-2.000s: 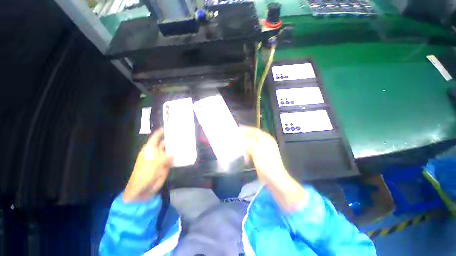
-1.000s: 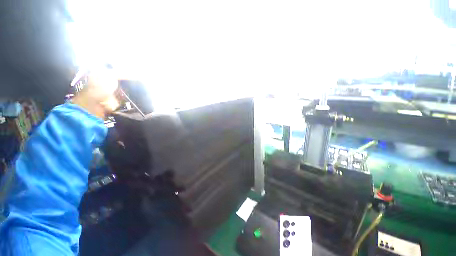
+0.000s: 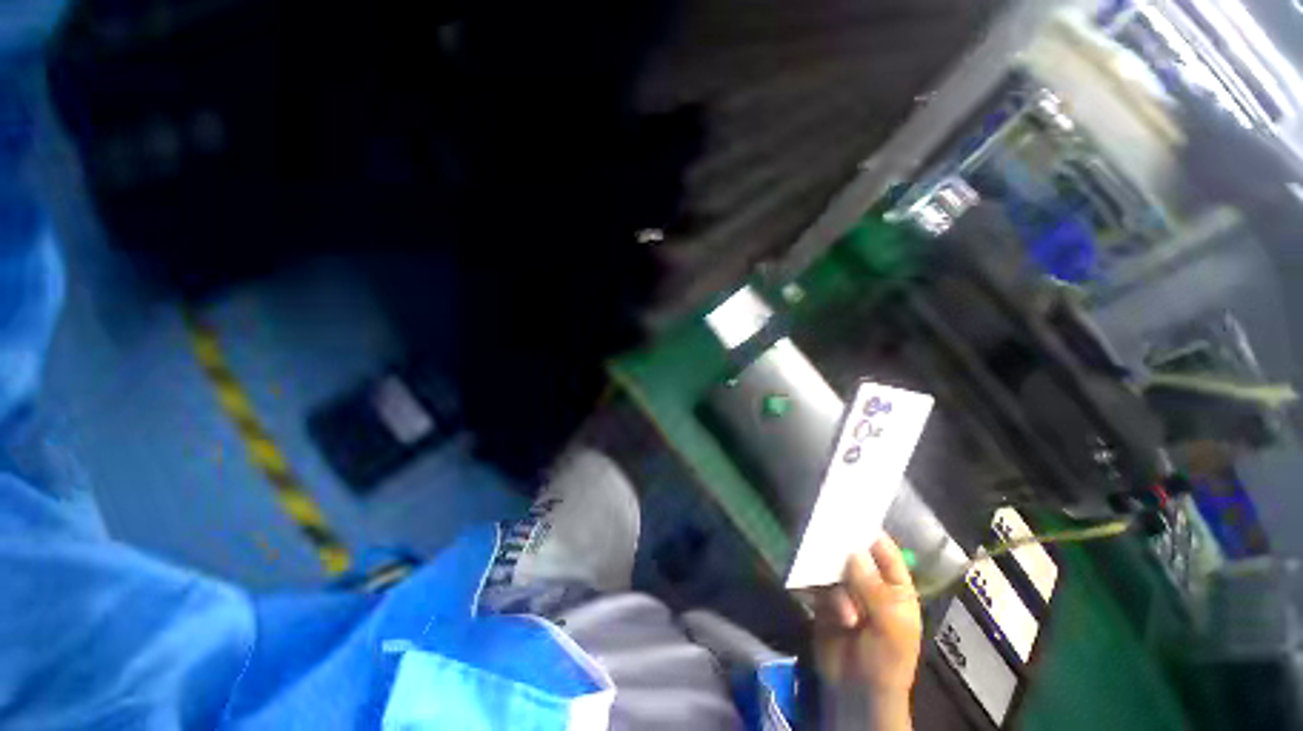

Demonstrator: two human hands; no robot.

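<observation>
My right hand (image 3: 875,611) grips the lower end of a white smartphone (image 3: 872,479). Its back, with dark camera circles at the upper end, faces up. The phone is over the press's silver-grey front panel (image 3: 800,407), beside the black press body (image 3: 1000,371). My left hand is out of the picture; only the blue left sleeve (image 3: 86,600) shows at the left side. A phone tray (image 3: 940,697) at the lower right holds three white-backed phones (image 3: 1009,600), cut by the hand and blur.
The dark ribbed tray stack (image 3: 815,114) rises behind the bench. A white slip (image 3: 739,316) lies on the green mat by the panel. Green buttons (image 3: 775,406) show on the panel. A yellowish hose (image 3: 1050,537) crosses the tray. A dark case (image 3: 383,426) is on the blue floor near striped tape.
The view has swung and tilted down. My left hand, raised at the tray stack one second ago, has left the picture. My right hand, out of view then, now shows holding a phone.
</observation>
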